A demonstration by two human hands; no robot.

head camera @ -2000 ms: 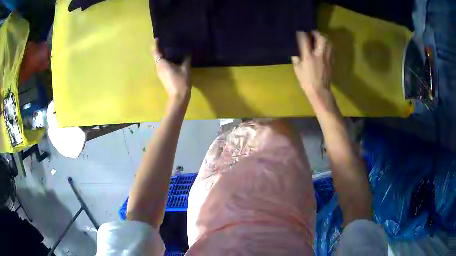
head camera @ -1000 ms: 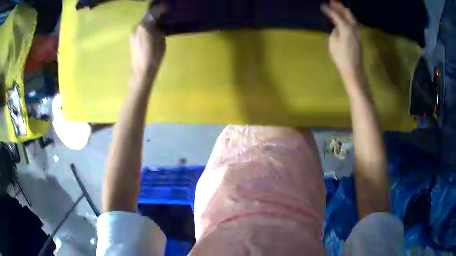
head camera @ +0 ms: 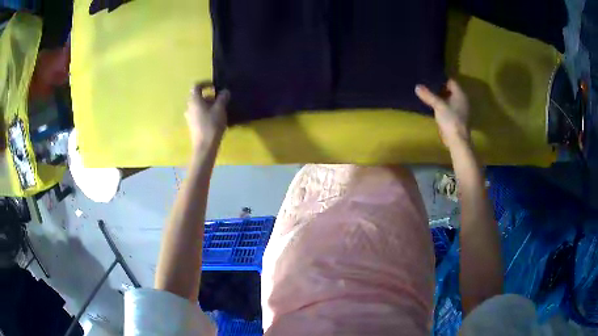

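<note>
A near-black garment (head camera: 331, 56) lies flat on the yellow table cover (head camera: 141, 85), its bottom edge a little behind the table's front edge. Its far end is cut off by the top of the picture. My left hand (head camera: 208, 118) is at the garment's lower left corner, thumb at its edge. My right hand (head camera: 449, 111) is at the lower right corner, thumb and fingers apart around the corner. Whether the fingertips pinch the cloth is hard to tell.
More dark cloth (head camera: 518, 16) lies at the back right. A dark iron-like object (head camera: 564, 108) stands at the table's right end. A blue plastic basket (head camera: 239, 243) is on the floor, with blue plastic bags (head camera: 538, 243) low at right. A yellow printed bag (head camera: 19, 98) hangs at left.
Both hands have come back towards me from the far part of the table. The garment's bottom edge now lies nearer the front edge, and the cloth looks flat and wider than at first.
</note>
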